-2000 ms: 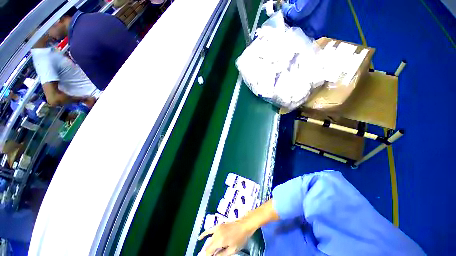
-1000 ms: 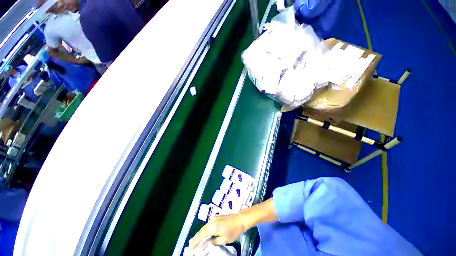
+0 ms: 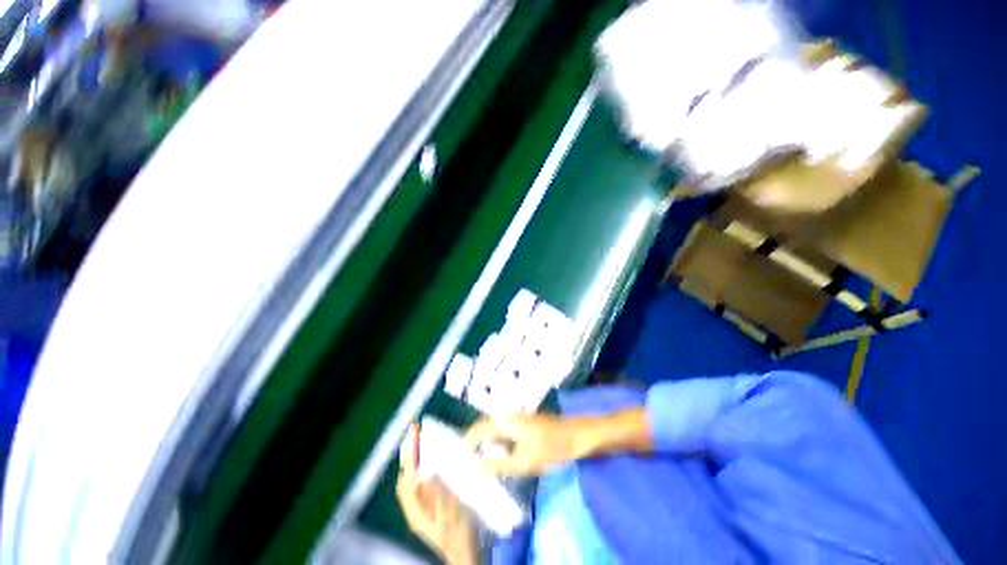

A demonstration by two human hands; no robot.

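A white box (image 3: 469, 475), plain on the side I see, is held between my two hands over the green ledge. My left hand (image 3: 428, 499) grips it from the left and below. My right hand (image 3: 525, 444) has its fingers on the box's upper right edge. The fingers are blurred. A row of several small white printed boxes (image 3: 516, 355) with dark marks lies on the ledge just beyond my hands.
The green conveyor belt (image 3: 370, 355) runs left of the ledge, with a small white piece (image 3: 428, 163) at its far side. A bulging clear bag of white parts (image 3: 707, 83) sits at the ledge's far end, by a brown carton (image 3: 812, 182) on a trolley (image 3: 883, 237).
The view has shifted and blurred. My right hand has moved off the near end of the box row. My left hand has come into view, and a white box is now between both hands.
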